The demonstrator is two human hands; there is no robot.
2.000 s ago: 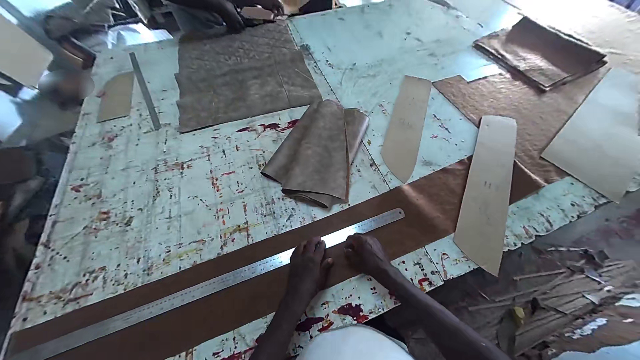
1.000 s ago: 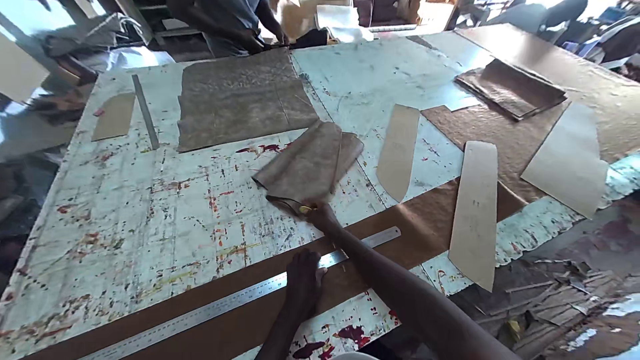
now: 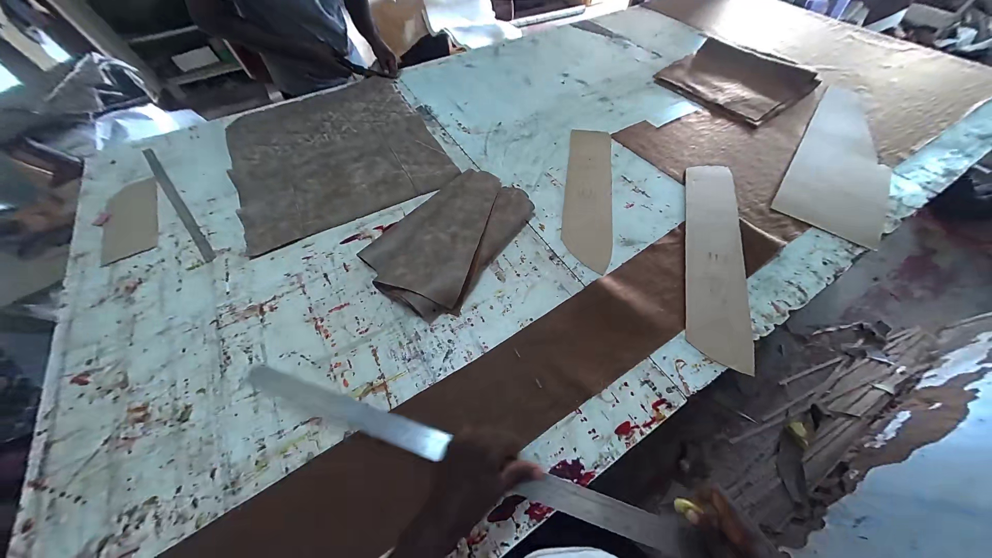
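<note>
My left hand (image 3: pixel 477 473) is shut around the middle of a long steel ruler (image 3: pixel 353 412), which is raised and tilted over a strip of brown leather-like material (image 3: pixel 535 372). Near the bottom right, my right hand (image 3: pixel 725 523) is at the ruler's lower end, with a small yellow thing between its fingers; its kind is unclear. Folded brown sheets (image 3: pixel 442 240) lie on the paint-stained table (image 3: pixel 294 341) beyond the strip. A long pale template (image 3: pixel 717 263) rests across the strip's far part, and another pale template (image 3: pixel 587 198) lies beside it.
At the back left a large brown sheet (image 3: pixel 333 167), a narrow metal bar (image 3: pixel 180 205) and a small template (image 3: pixel 130 221) lie on the table. A folded brown stack (image 3: pixel 740 81) and a wide pale template (image 3: pixel 837 170) are at right. Another person (image 3: pixel 302 39) stands at the far edge.
The ruler lay flat along the brown strip and is now lifted and turned across it. My right hand, at the folded sheets a second ago, has moved down to the right.
</note>
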